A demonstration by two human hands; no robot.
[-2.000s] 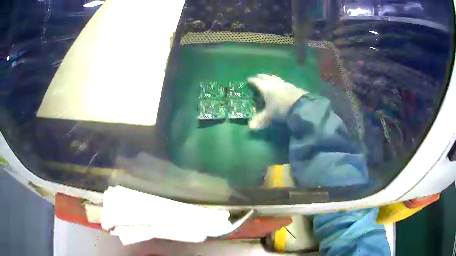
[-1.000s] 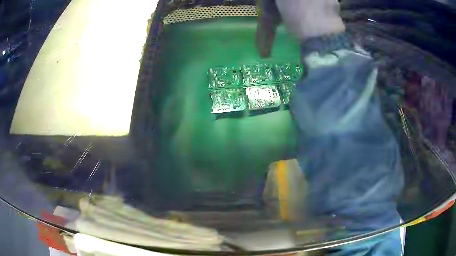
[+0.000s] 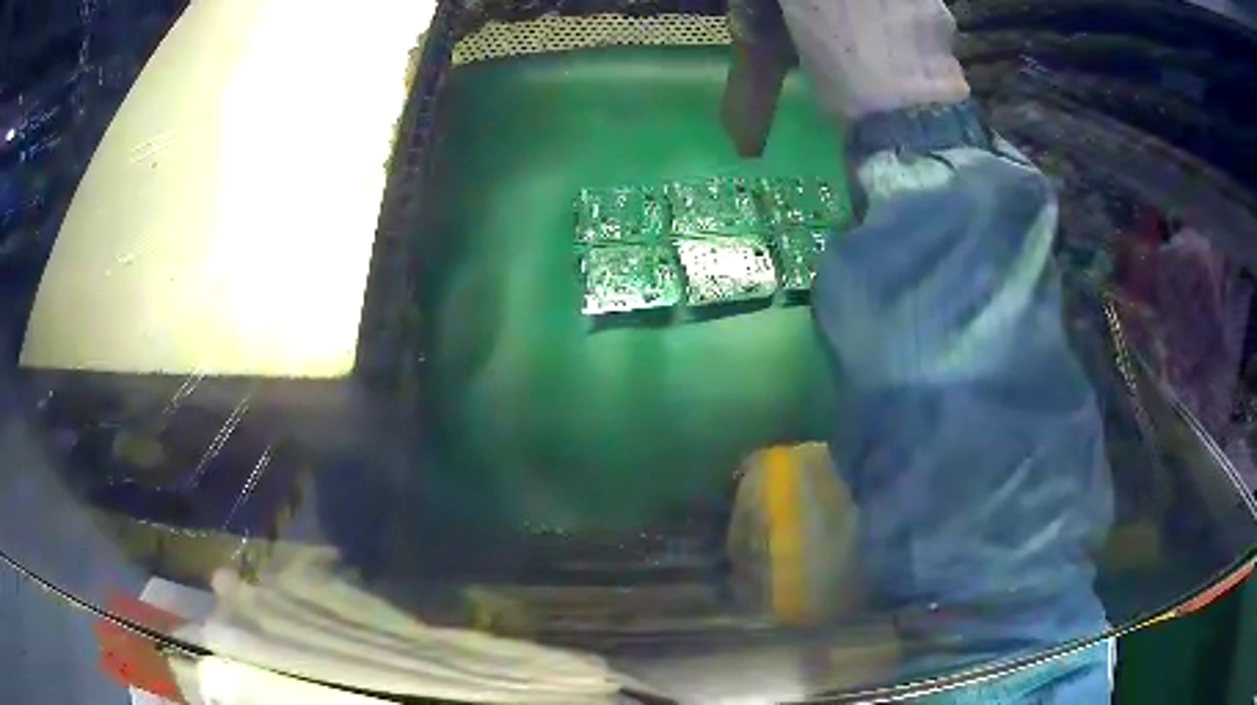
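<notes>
A panel of six small green circuit boards, in two rows of three, lies flat on the green mat behind the viewing window. My right arm, in a blue sleeve, reaches up past the panel's right end and covers part of it. My right hand shows only as the white-gloved wrist and back part at the top edge. Its fingers are cut off by the picture, so what they hold is hidden. My left hand is not in view.
A dark hanging bar stands beside my right wrist. A large pale sheet is left of the mat. A padded block with yellow tape, white cloths and a red pad are at the front.
The view has moved closer. My right hand has left the panel's right side and moved up to the top edge. More of the panel now shows. Little differs from one second ago.
</notes>
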